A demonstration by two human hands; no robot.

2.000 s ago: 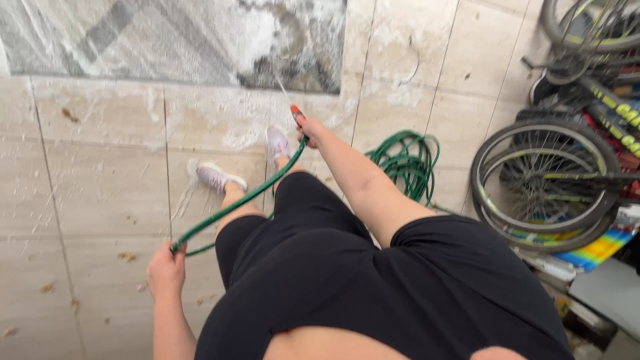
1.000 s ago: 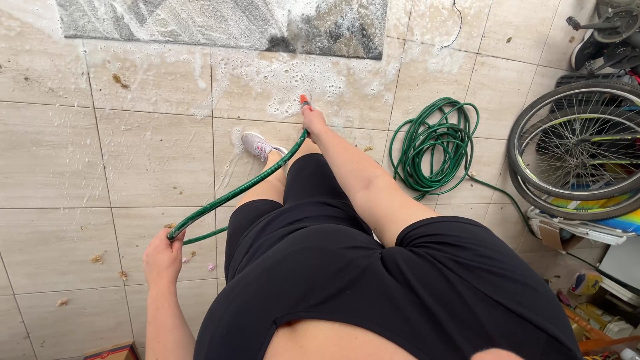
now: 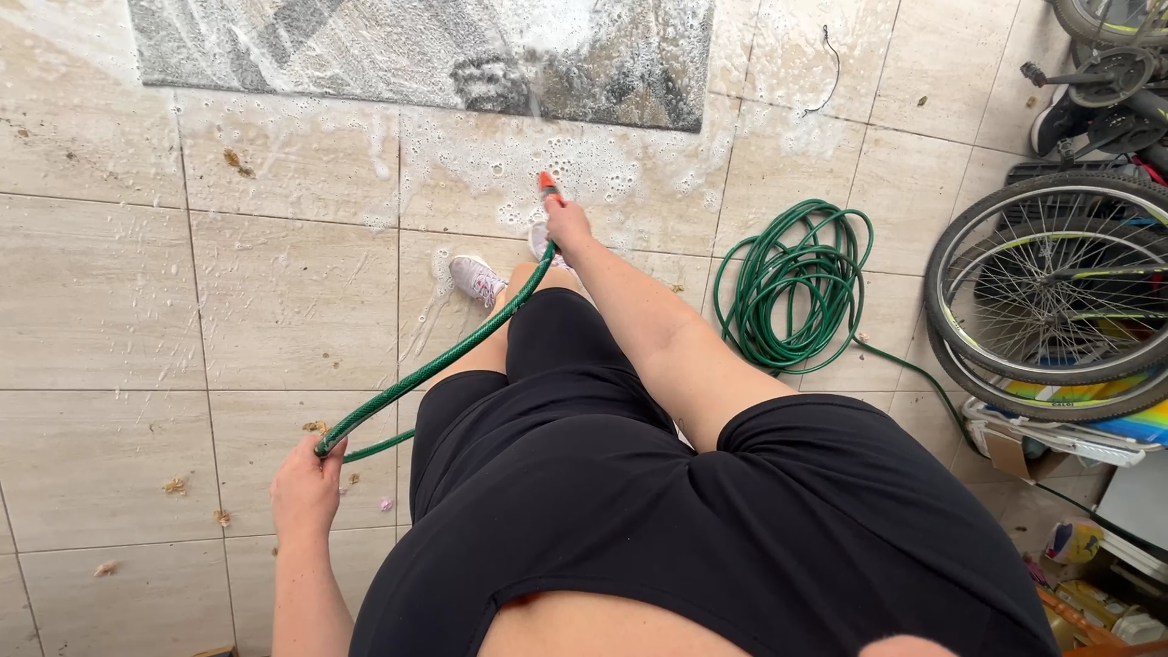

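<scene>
My right hand grips the hose nozzle, whose orange tip points at a grey patterned rug covered in foam. A faint jet of water shows between tip and rug edge. My left hand, lower and to the left, holds a bend of the green garden hose. From there the hose rises to the nozzle, and another stretch passes behind my leg. The rest of the hose lies coiled on the tiles to the right of my arm.
Soapy foam and splashes cover the floor tiles near the rug. Bicycle wheels and a crank stand along the right side. Below them are a cardboard box and other stored items. A thin dark cord lies at the upper right.
The view shifts over the floor between frames. Both hands keep their hold on the nozzle and the hose throughout.
</scene>
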